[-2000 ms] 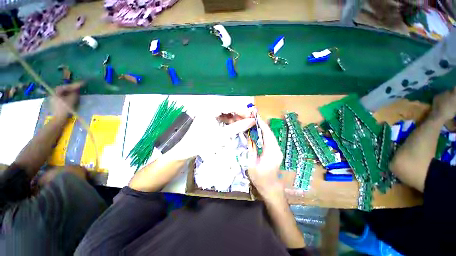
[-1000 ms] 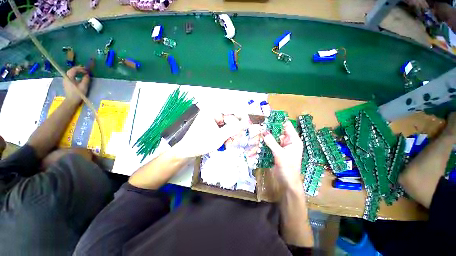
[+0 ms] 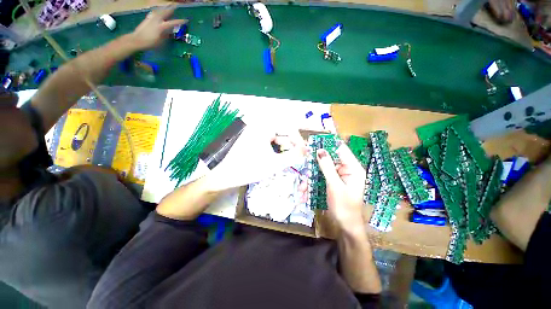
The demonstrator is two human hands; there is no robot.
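Note:
My right hand (image 3: 345, 184) grips a green circuit board panel (image 3: 319, 181) above the right side of the open cardboard box (image 3: 275, 227). The panel stands roughly upright in the view, with rows of silvery components. My left hand (image 3: 260, 154) is just left of the panel, with its fingers curled. Glare and blur hide whether it holds something small. White paper pieces (image 3: 272, 196) fill the box beneath my hands. Two small blue pieces (image 3: 327, 119) lie beyond the box.
More circuit board panels (image 3: 459, 175) are heaped at right, with blue battery cells (image 3: 429, 216) among them. Green strands (image 3: 202, 139) and a dark block (image 3: 222, 143) lie at left. Cell-and-board assemblies (image 3: 383, 54) lie on the green belt (image 3: 241, 66). Another person's arm (image 3: 90, 63) reaches over the belt; another arm is at right.
My right hand's panel has come into clearer view and stands more upright than a second ago. The person at left has stretched an arm across the belt to an assembly. The view has shifted slightly.

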